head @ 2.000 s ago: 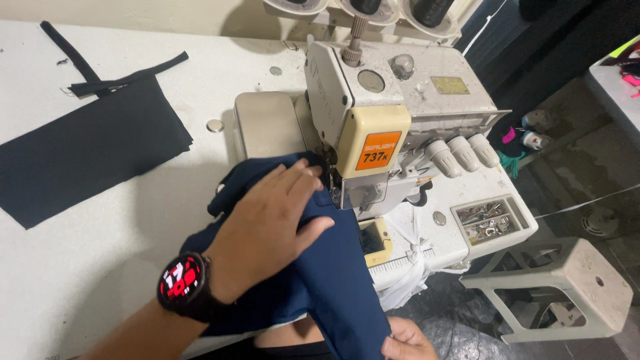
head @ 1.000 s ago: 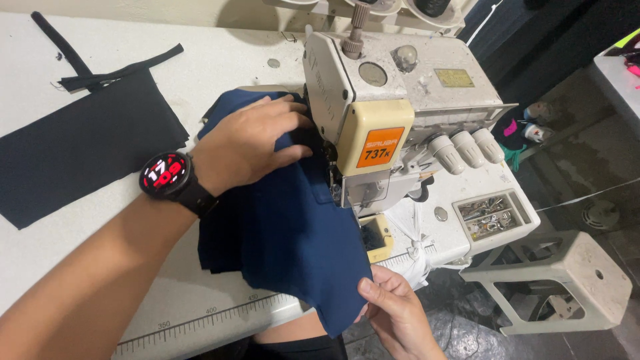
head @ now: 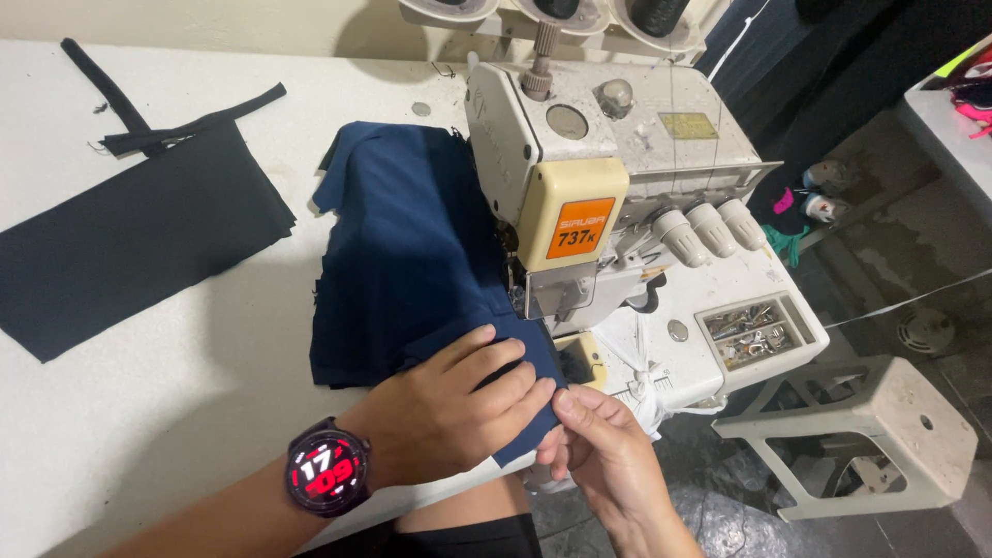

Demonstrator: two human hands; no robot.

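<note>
Navy blue fabric point(head: 403, 256) lies on the white sewing table, its right edge running along the Siruba overlock sewing machine point(head: 573, 209) beneath the presser foot area, whose details are hidden. My left hand point(head: 457, 399), with a watch at the wrist, rests over the near part of the fabric, fingers spread slightly and pointing toward the machine. My right hand point(head: 601, 434) pinches the fabric's near right edge between thumb and fingers, close beside the left fingertips. A clear plastic guard point(head: 559, 291) sits at the machine's front, just above the fabric.
Black fabric pieces point(head: 147, 240) and narrow black strips point(head: 209, 120) lie at the left. A tray of small metal parts point(head: 756, 333) is set in the table's right end. A plastic stool point(head: 868, 434) stands at the lower right, and thread cones point(head: 655, 15) stand behind the machine.
My left hand has moved from the far part of the fabric to its near part, close to my right hand. The fabric now lies flatter and more spread out at the left of the machine.
</note>
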